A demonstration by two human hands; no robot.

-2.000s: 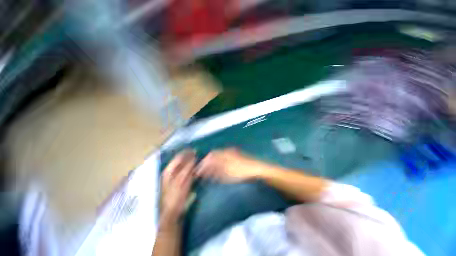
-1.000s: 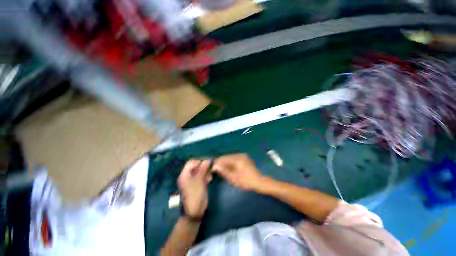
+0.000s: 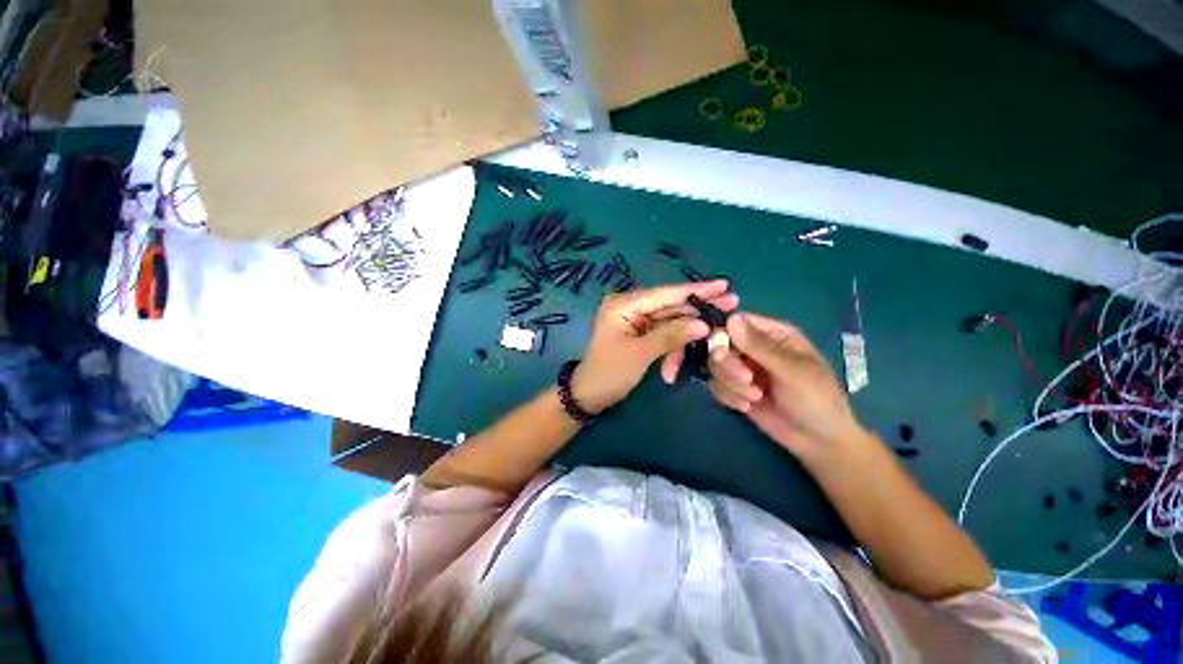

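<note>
My left hand (image 3: 632, 344), with a dark bracelet at the wrist, holds a small black connector housing (image 3: 710, 311) between its fingertips over the green bench. My right hand (image 3: 785, 376) meets it from the right, its thumb and fingers closed on the lower side of the same black part. Whether a thin metal part is between the fingers is too small to tell. Many black housings (image 3: 558, 269) lie scattered beyond my left hand. A small white block (image 3: 522, 339) lies left of my left hand.
Thin metal slivers (image 3: 387, 247) and orange-handled pliers (image 3: 152, 279) lie on the white sheet (image 3: 324, 337). A cardboard sheet (image 3: 350, 104) and rack post (image 3: 555, 65) stand behind. A knife (image 3: 854, 357) lies right of my hands. Tangled leads (image 3: 1129, 402) lie far right. Rubber bands (image 3: 751, 118) lie beyond.
The camera view has turned and become sharper. Both hands remain together over the green bench, now with the black part visible between them. The red hanging bundle is out of view.
</note>
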